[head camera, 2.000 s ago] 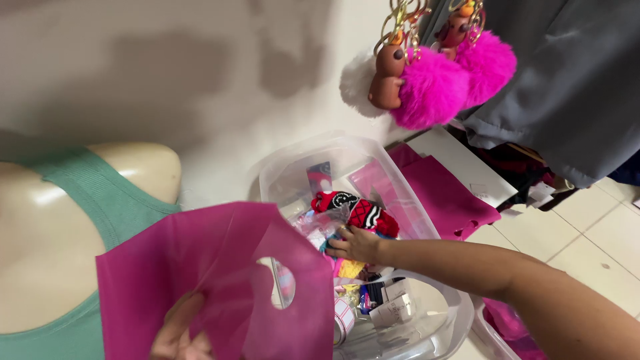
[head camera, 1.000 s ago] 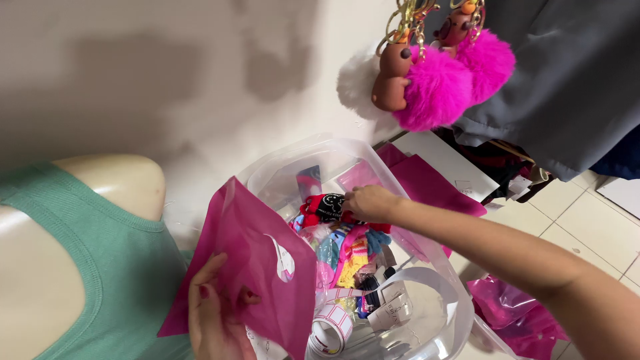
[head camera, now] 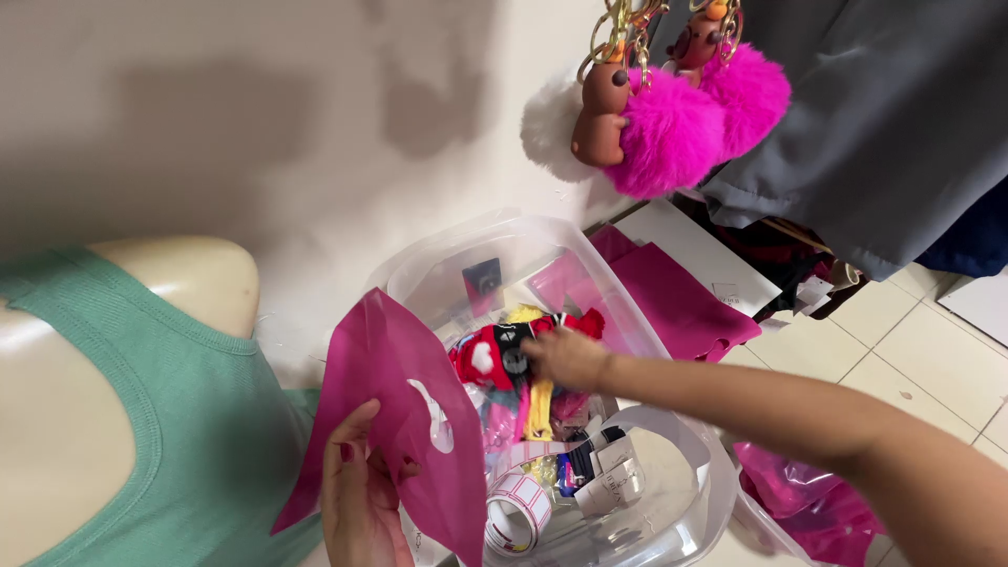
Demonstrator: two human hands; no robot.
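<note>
My left hand [head camera: 366, 492] grips a magenta plastic bag [head camera: 394, 378] with a die-cut handle hole, over the left side of a clear plastic bin [head camera: 693, 472]. Inside the bin, my right hand [head camera: 567, 358] is on a bundle of red and black patterned fabric [head camera: 504, 354]; whether its fingers close on it is hard to tell. Yellow fabric [head camera: 539, 409] and other colourful small items lie beneath. Nearer the front are a roll of white and pink labels [head camera: 517, 512] and white card tags [head camera: 610, 476].
A mannequin in a green tank top [head camera: 213, 425] stands at left. Keychains with magenta pompoms [head camera: 665, 130] hang above the bin. Grey fabric [head camera: 858, 118] hangs at upper right. More magenta bags [head camera: 677, 299] lie behind the bin, and another container of magenta plastic [head camera: 819, 504] is at lower right.
The red and black fabric has shifted and looks more spread out under my right hand. The bag in my left hand has turned and come away from over the mannequin's shoulder side.
</note>
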